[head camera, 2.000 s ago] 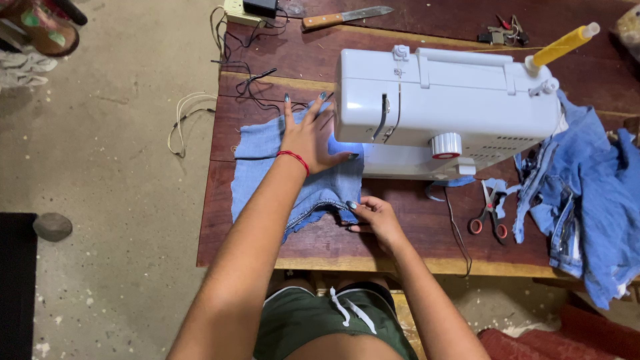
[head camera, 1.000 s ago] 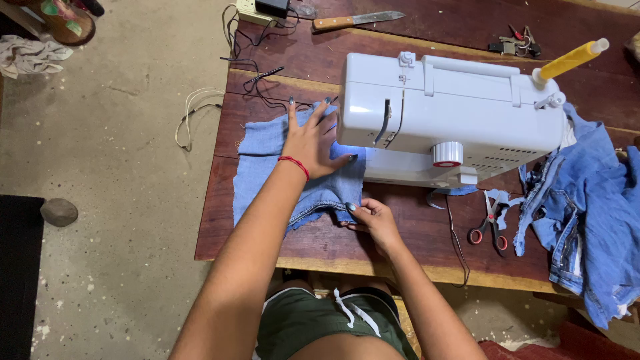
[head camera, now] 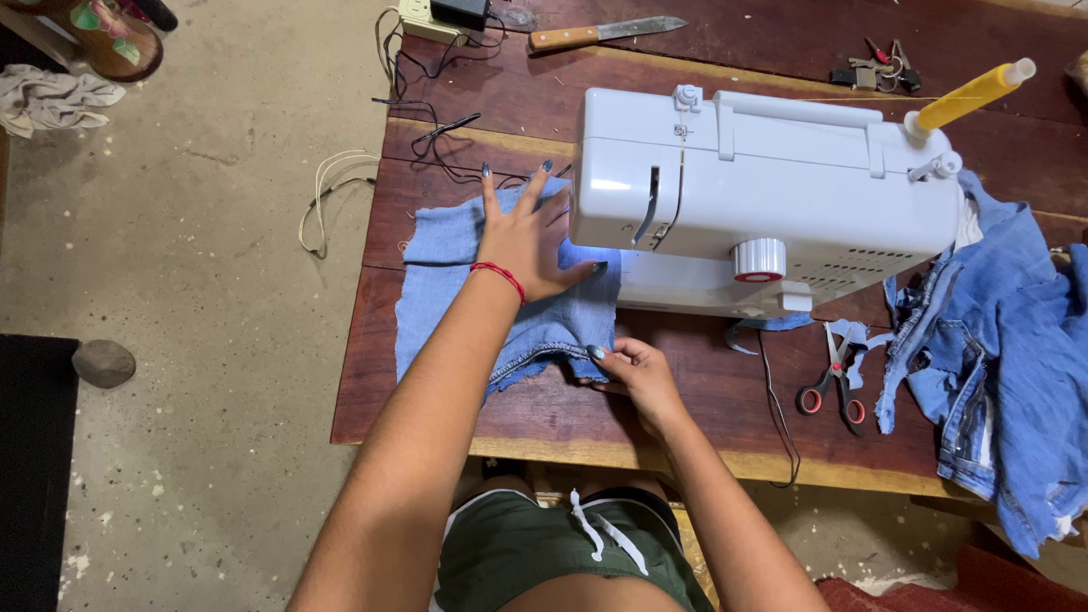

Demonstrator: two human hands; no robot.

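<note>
A piece of blue denim (head camera: 442, 293) lies on the wooden table at the left end of a white sewing machine (head camera: 663, 187), partly beneath its head. My left hand (head camera: 531, 242) rests spread over the denim, palm down, fingers apart, close to the lit needle area. The needle and presser foot are hidden by the machine's head. With thumb and fingers my right hand (head camera: 633, 374) pinches the denim's lower right corner, by a thick stitched seam. A spool of yellow thread (head camera: 969, 95) stands on the machine's right end.
Scissors (head camera: 835, 374) with black and red handles lie right of my right hand, near denim scraps (head camera: 857, 340). Cut denim clothing (head camera: 1003, 340) hangs over the table's right edge. Behind the machine are a wooden-handled knife (head camera: 595, 34) and keys (head camera: 884, 68). Black cables (head camera: 433, 127) run at the upper left.
</note>
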